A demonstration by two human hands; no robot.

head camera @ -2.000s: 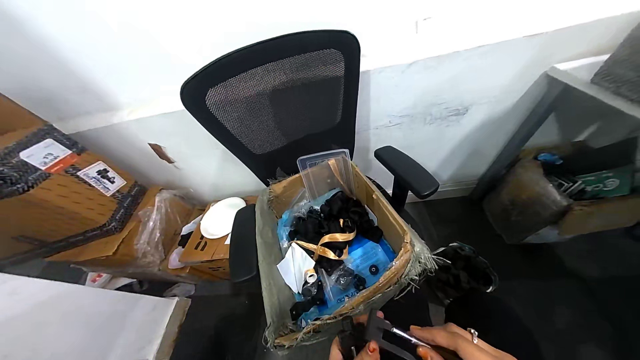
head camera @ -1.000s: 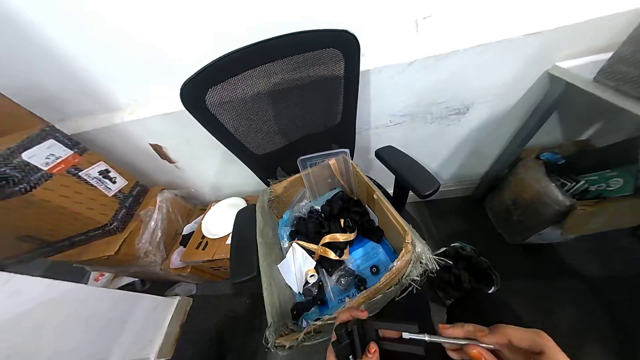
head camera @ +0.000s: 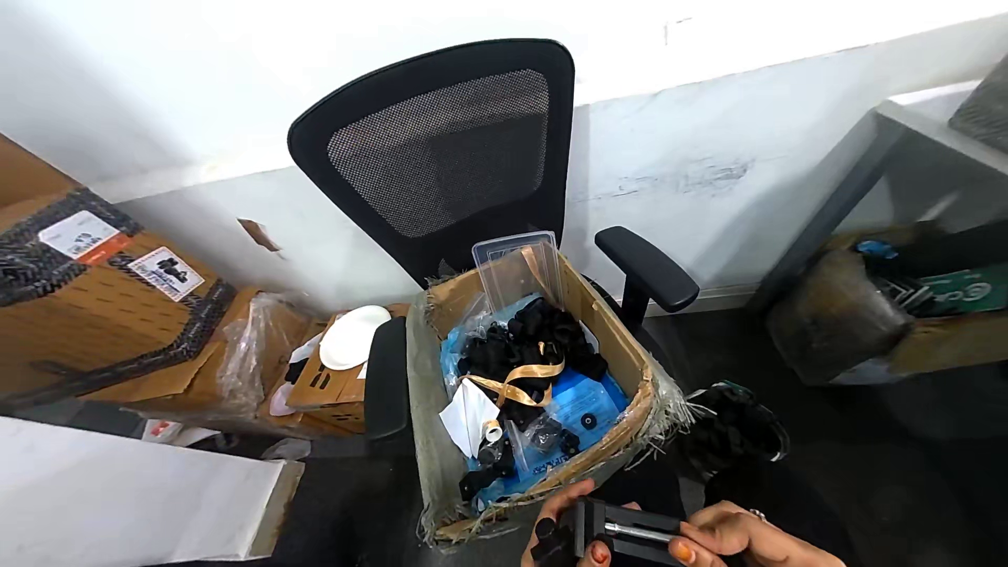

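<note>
At the bottom edge, my left hand (head camera: 561,516) holds a black clamp-like device (head camera: 622,521) with a metal rod (head camera: 639,532) along it. My right hand (head camera: 744,539), with a ring on one finger, has its thumb and fingertips on the device's right end. Both hands are partly cut off by the frame. Just beyond them, a worn cardboard box (head camera: 425,441) wrapped in frayed woven plastic rests on an office chair. In it lie black items (head camera: 535,339), a gold ribbon (head camera: 512,382), blue plastic packaging (head camera: 583,405), a white paper (head camera: 469,417) and an upright clear plastic tray (head camera: 520,272).
The black mesh chair (head camera: 441,150) stands against the wall, its armrests (head camera: 650,268) beside the box. Cardboard boxes (head camera: 102,315) and a white oval plate (head camera: 354,337) are at left. A white tabletop (head camera: 126,496) fills the lower left. A filled carton (head camera: 945,339) sits under a shelf at right.
The device has turned from a slant to nearly level since two seconds ago. My right hand has moved along with its right end. The box and chair have not moved.
</note>
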